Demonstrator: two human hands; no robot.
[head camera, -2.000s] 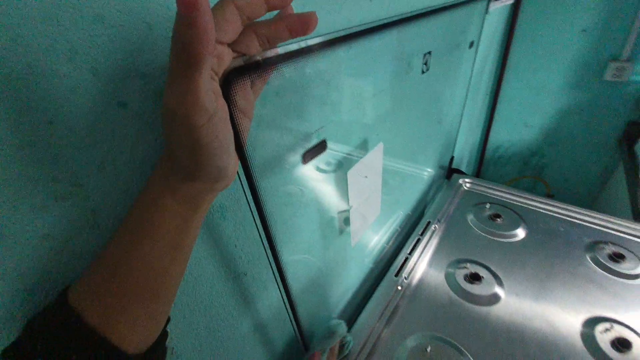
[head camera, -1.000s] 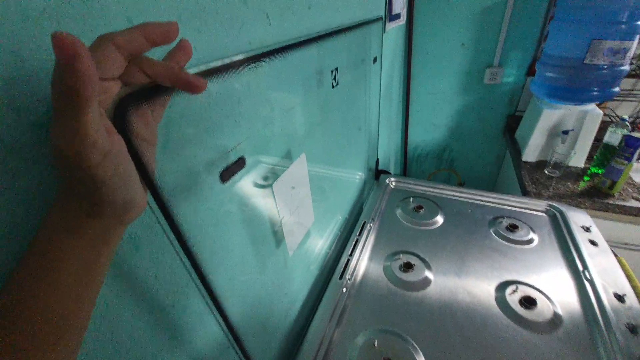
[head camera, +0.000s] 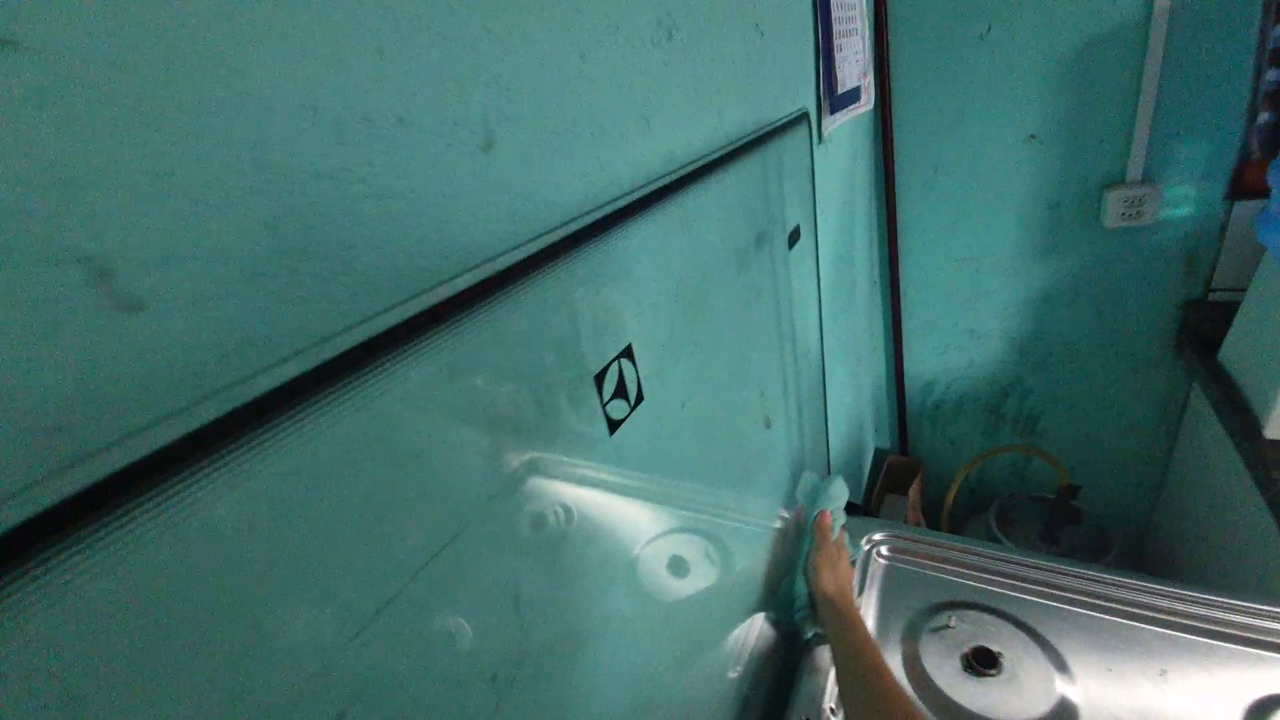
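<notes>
My right hand (head camera: 829, 565) holds a light green cloth (head camera: 803, 590) against the lower far corner of the raised glass lid (head camera: 700, 300). That lid stands upright along the wall and bears a black printed mark (head camera: 619, 390). Beside my hand is the stainless steel cooktop (head camera: 1120, 640), with a bare burner opening (head camera: 983, 660) close to my forearm. The cooktop reflects in the glass. My left hand is out of the frame.
A calendar (head camera: 845, 60) hangs on the green wall above the lid. Behind the cooktop are a gas cylinder (head camera: 1045, 525) with a yellow hose (head camera: 1010, 450) and a cardboard box (head camera: 897, 487). A power outlet (head camera: 1132, 204) and a dark counter edge (head camera: 1230, 400) are at the right.
My left hand, earlier at the lid's upper near corner, has left the view. My right hand with the cloth now shows at the lid's far lower corner. The view has shifted closer to the lid.
</notes>
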